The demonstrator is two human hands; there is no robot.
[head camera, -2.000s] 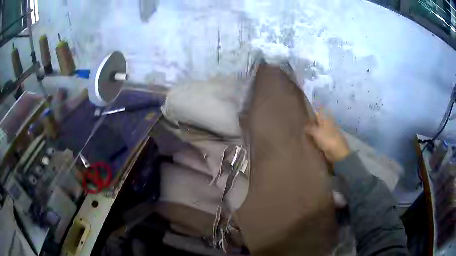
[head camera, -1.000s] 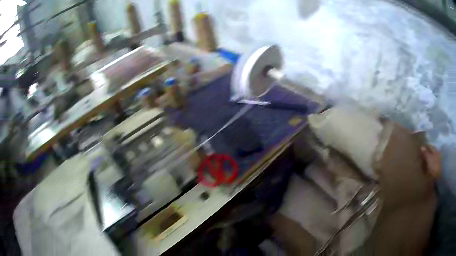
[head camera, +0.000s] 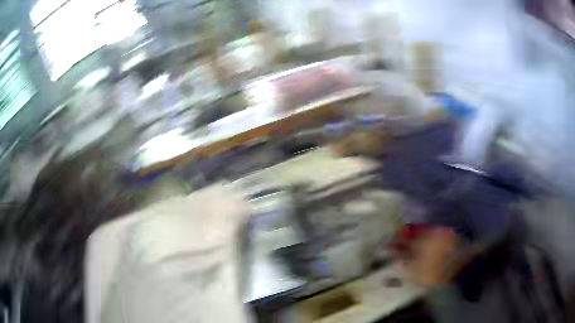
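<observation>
The whole view is strongly blurred. A bare hand, which looks like my right hand (head camera: 436,253), is at the near edge of the machine table, with a grey sleeve below it. It is at the red-handled scissors (head camera: 410,234), touching or just over the red loops; its grip cannot be made out. The cream overlock machine (head camera: 362,230) is just left of the hand. A pale beige cloth stack (head camera: 176,258) lies at the lower left. My left hand is not in view.
The yellowish waste slot (head camera: 331,304) is at the bottom. Dark blue cloth (head camera: 429,170) covers the table behind the scissors. The white tape roll (head camera: 482,135) is at the right. Another long white-topped table (head camera: 208,135) and blurred thread cones (head camera: 425,63) stand behind.
The view has swung left, so the machine and scissors appear farther right. My right hand has left the brown fabric panel and is at the scissors. The panel is out of view.
</observation>
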